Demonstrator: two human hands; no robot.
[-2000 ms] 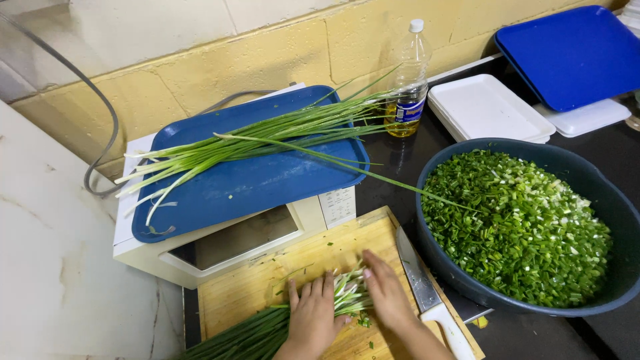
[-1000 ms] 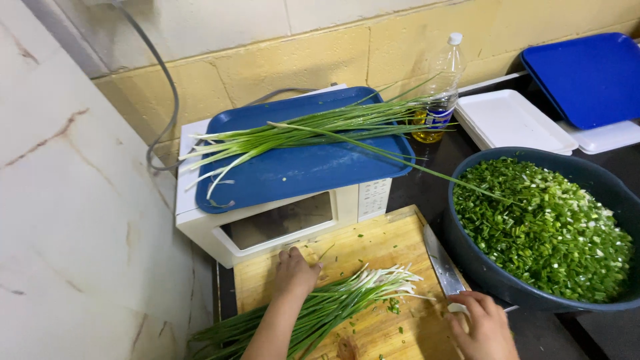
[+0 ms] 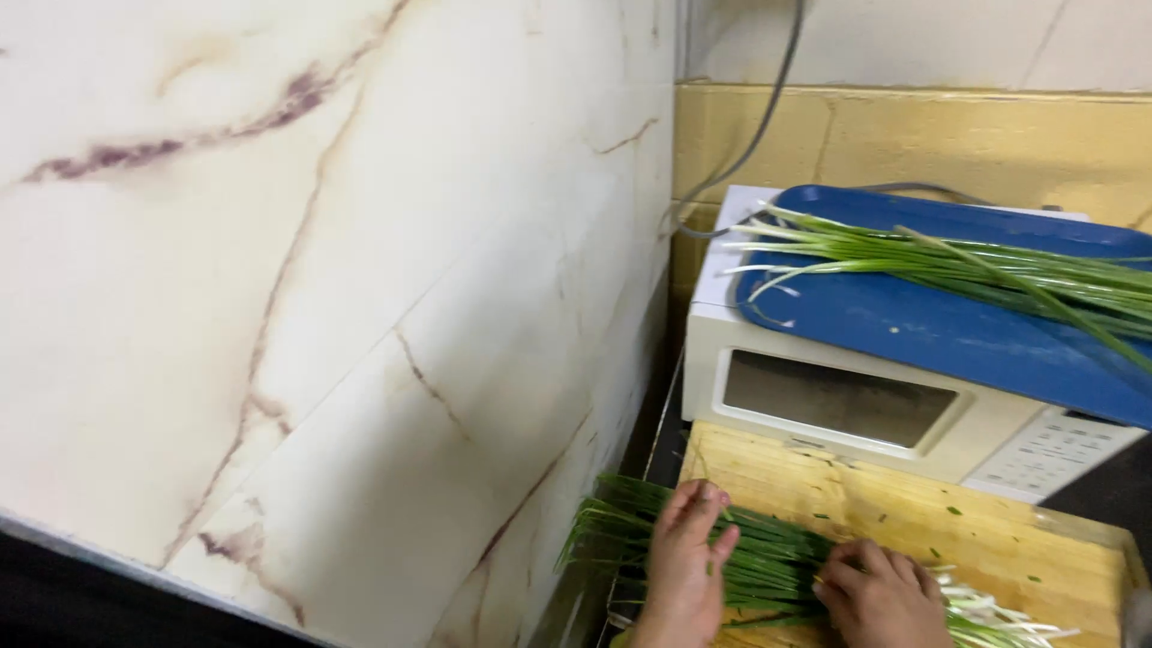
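A bunch of green onions (image 3: 774, 558) lies across the wooden cutting board (image 3: 909, 477), its dark green tips at the left and white ends at the lower right. My left hand (image 3: 688, 558) is over the green part, with a thin strand at its fingertips. Farther right, my right hand (image 3: 882, 589) rests on the same bunch, fingers curled; whether it grips any stalks is unclear. More green onions (image 3: 936, 256) lie on a blue tray (image 3: 837, 310) on top of the white microwave (image 3: 702, 360), behind the board.
A marbled wall panel (image 3: 360, 315) rises close on the left. The gray cable (image 3: 774, 108) hangs at the yellow-painted wall (image 3: 747, 126) behind the microwave. Small green bits are scattered on the board.
The view has swung far to the left; the bowl, bottle and knife are out of view. My right hand has moved from the board's right side onto the bunch.
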